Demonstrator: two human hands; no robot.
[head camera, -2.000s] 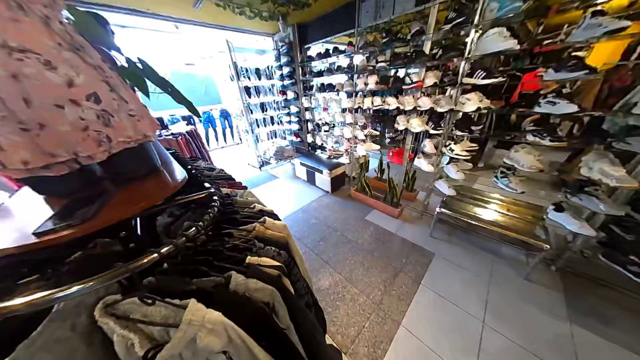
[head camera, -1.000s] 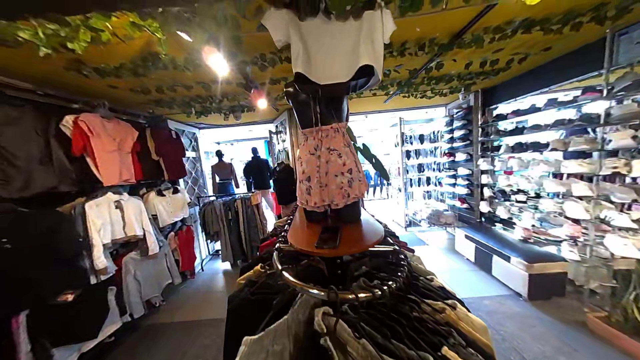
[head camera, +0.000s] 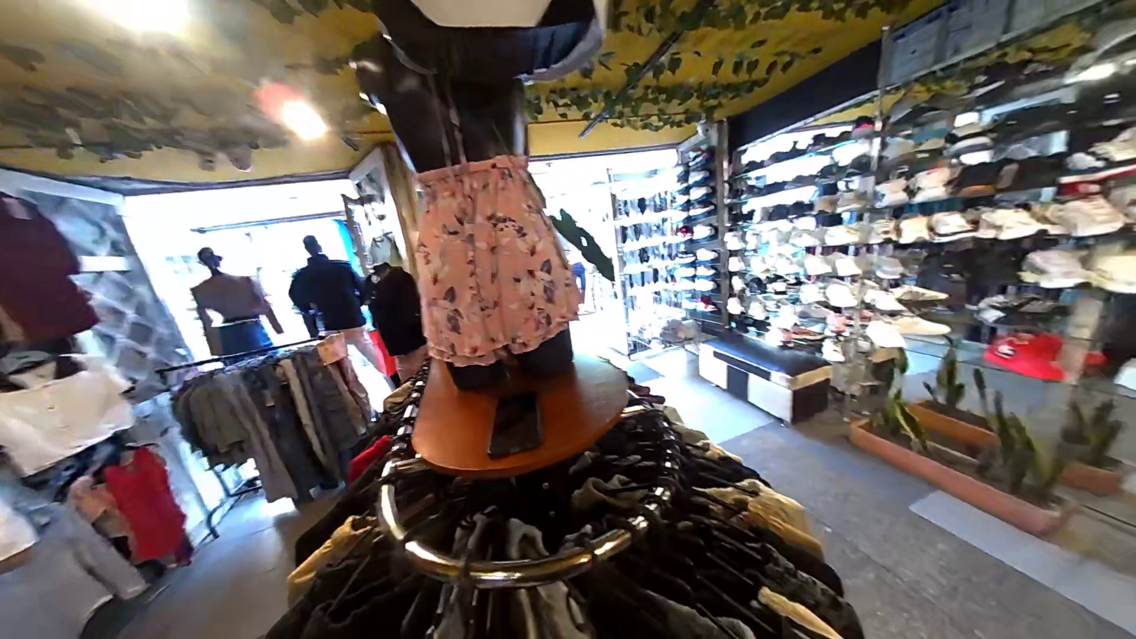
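Observation:
Neither my left hand nor my right hand shows in the head view. Straight in front of me is a round chrome clothes rack (head camera: 524, 570), hung with dark and tan garments (head camera: 710, 577) on black hangers. A round wooden board (head camera: 568, 417) rests at the middle of the rack. A dark phone-like slab (head camera: 516, 425) lies on the board near its front edge. Behind it, on the same board, a black mannequin torso (head camera: 484, 115) wears a pink floral skirt (head camera: 497, 257).
Shelves of shoes (head camera: 941, 222) line the right wall, with a black-and-white bench (head camera: 763, 377) and plants in terracotta planters (head camera: 967, 479) before them. A straight clothes rack (head camera: 266, 408) and hanging tops (head camera: 146, 506) stand left. Floor (head camera: 887, 550) shows on the right.
The view has swung left and come closer to the round rack since the first frame. No hand shows in any frame.

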